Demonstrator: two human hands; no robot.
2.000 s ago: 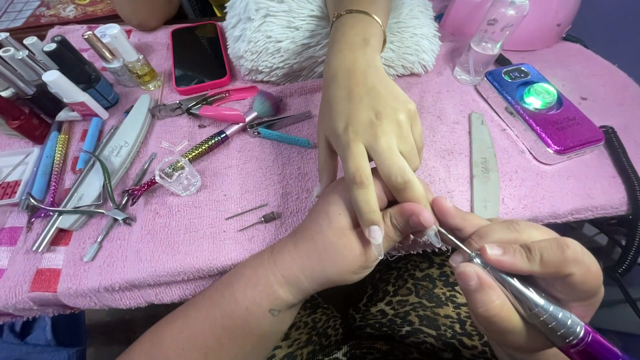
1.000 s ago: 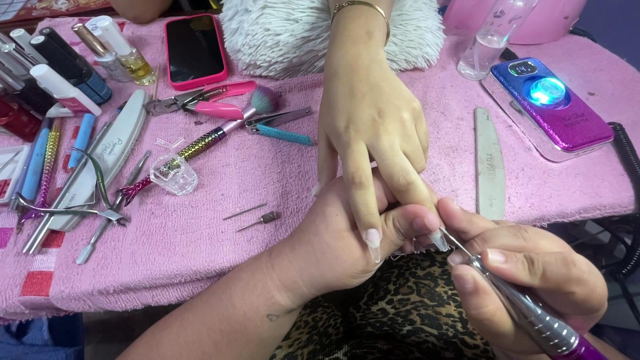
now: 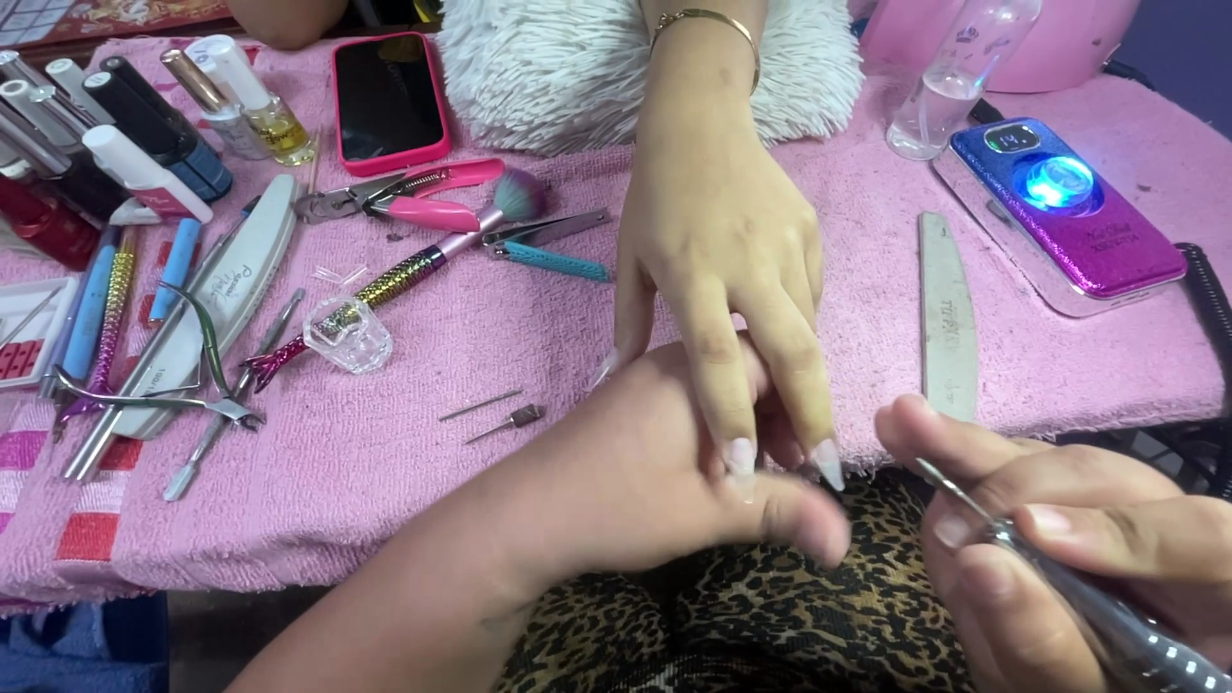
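My right hand [image 3: 1068, 539] grips an electric nail drill handpiece [image 3: 1097, 606], its thin metal bit [image 3: 948, 484] pointing up and left, apart from the nails. My left hand [image 3: 674, 462] lies palm up under another person's hand [image 3: 722, 241], its thumb slightly blurred and stretched out to the right below that person's fingertips. My left fingers are mostly hidden beneath that hand, so their grip does not show. Long pale nail tips [image 3: 828, 464] show on the person's fingers. Two loose drill bits [image 3: 525, 415] lie on the pink towel [image 3: 462, 510] left of my hand.
A nail file [image 3: 948, 318] and a lit device on a phone [image 3: 1068, 207] lie at right, near a clear bottle [image 3: 938, 106]. At left are cuticle nippers [image 3: 226, 409], a glass dappen dish [image 3: 348, 334], a brush [image 3: 414, 274], polish bottles [image 3: 154, 125] and a phone [image 3: 390, 101]. A white fluffy cushion [image 3: 539, 77] supports the person's arm.
My right hand with the drill has drawn away from the person's nail. My left thumb has let go of the finger beside it and moved down and outward.
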